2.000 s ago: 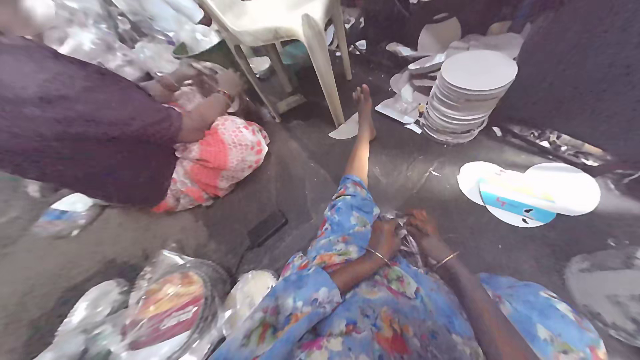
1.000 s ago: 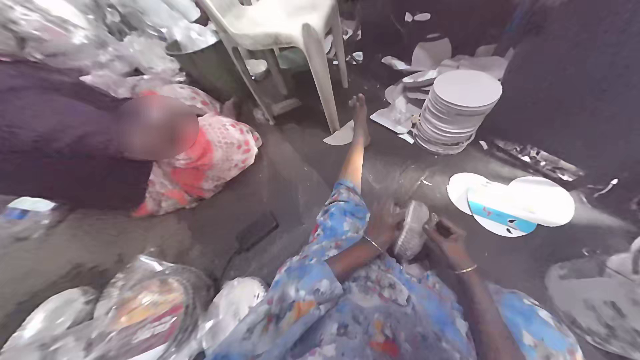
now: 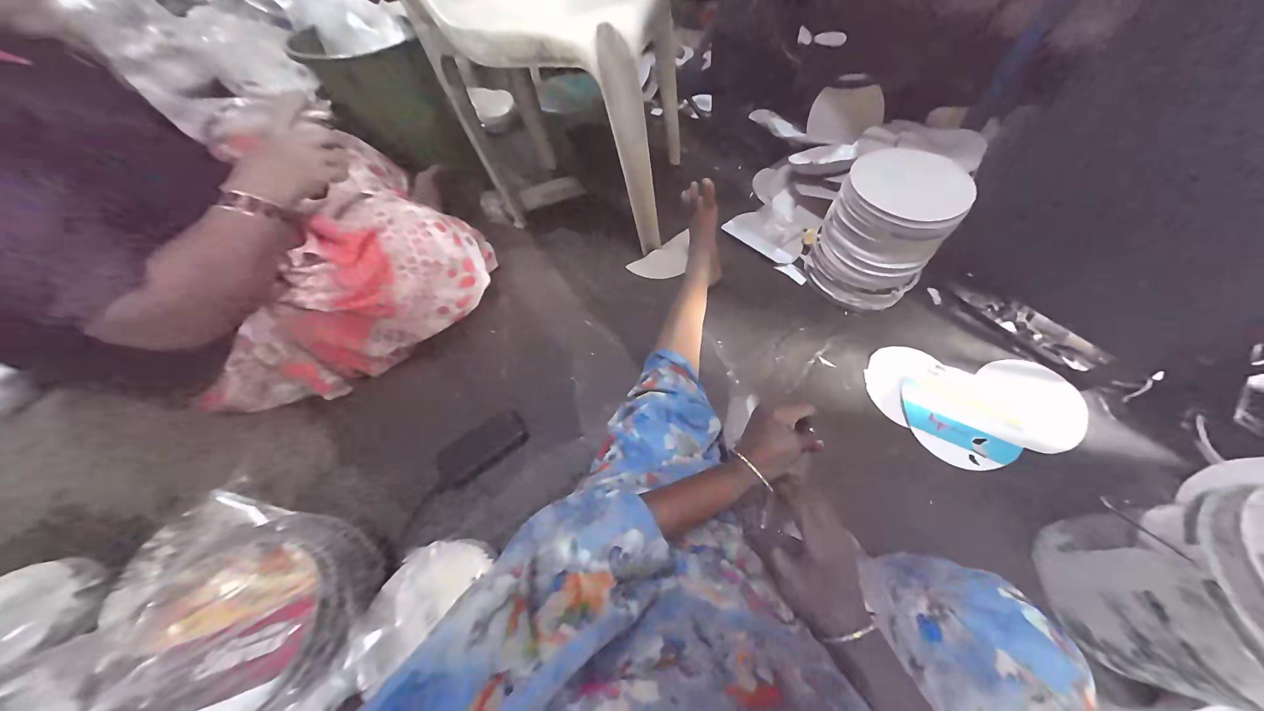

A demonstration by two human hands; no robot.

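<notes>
My left hand (image 3: 780,444) is over my lap with its fingers curled; whether something small is between them is unclear. Just below it, my right hand (image 3: 810,563) is blurred, with something clear or shiny near its fingers that I cannot make out. Both wrists wear thin bangles. Beyond my outstretched leg stands a stack of round white discs (image 3: 913,185). Right of my hands, several overlapping white discs (image 3: 1032,405), one with a blue printed band, lie on the dark floor.
A white plastic chair (image 3: 627,128) stands ahead, beside a green tub (image 3: 395,109). Another person sits at left. Plastic-wrapped round packs (image 3: 237,602) lie at lower left, a dark flat object (image 3: 482,449) on the floor, and more discs (image 3: 1116,583) at lower right.
The pale rounded item between my hands a second ago is no longer plainly seen there. My right hand has moved down, below my left. The other person's forearm now shows over the patterned cloth.
</notes>
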